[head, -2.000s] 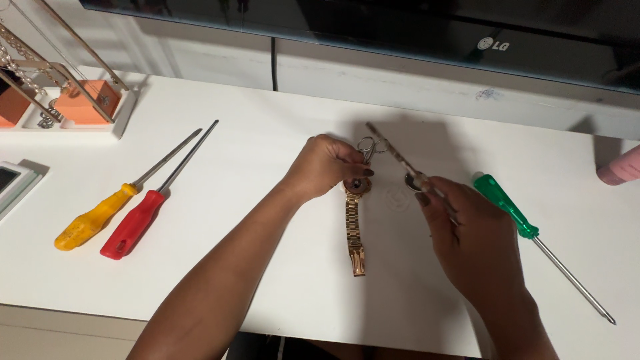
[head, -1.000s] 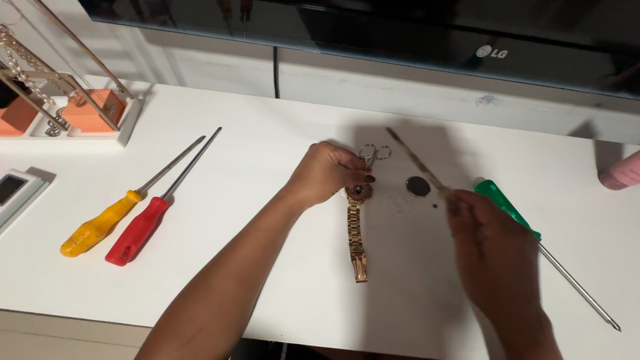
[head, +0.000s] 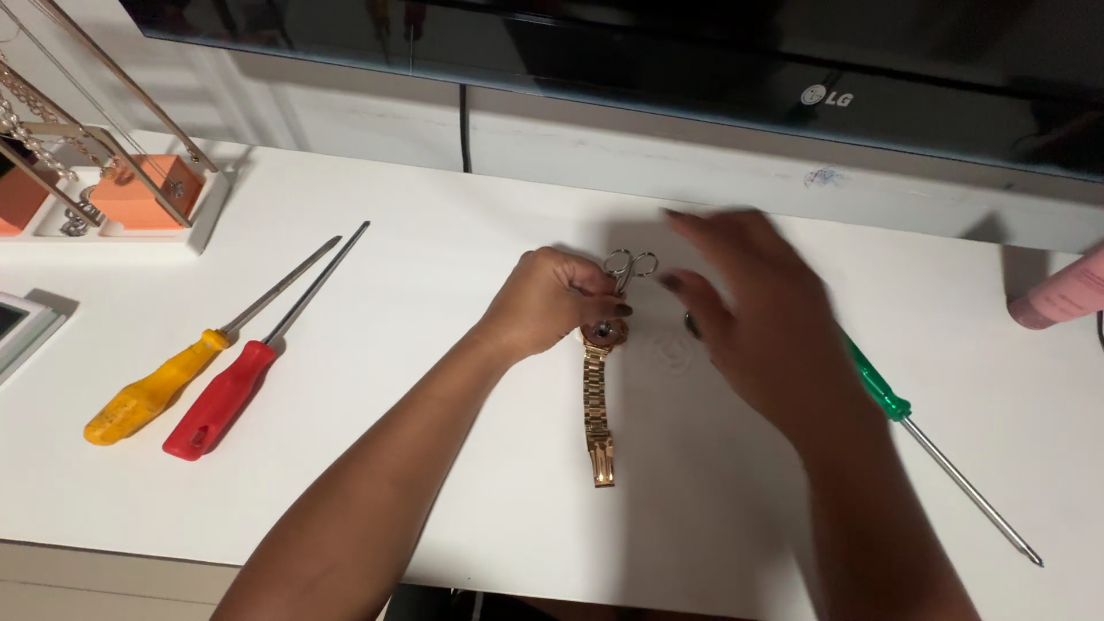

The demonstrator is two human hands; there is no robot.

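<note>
A gold wristwatch (head: 604, 332) lies with its case open and its metal band stretched toward the front edge. My left hand (head: 552, 302) grips the case at its upper side. Small metal scissors (head: 630, 267) show their finger loops above the thumb; their blades are hidden, and whether the fingers hold them too is unclear. My right hand (head: 750, 310), blurred, is raised to the right with thumb and fingers apart and nothing visible between them. A dark round piece (head: 692, 325) is mostly covered by its thumb. A faint clear ring (head: 674, 354) rests beside the watch.
Yellow (head: 151, 397) and red (head: 222, 401) screwdrivers lie left; a green-handled screwdriver (head: 957, 474) lies right, partly behind my right arm. A jewelry stand (head: 207, 216) occupies the back left. A pink tube (head: 1065, 289) is at right, and an LG screen (head: 604, 60) spans the back.
The thin metal tool in my right hand is no longer visible, and that hand has moved back toward the scissors and opened. My left hand stays at the watch.
</note>
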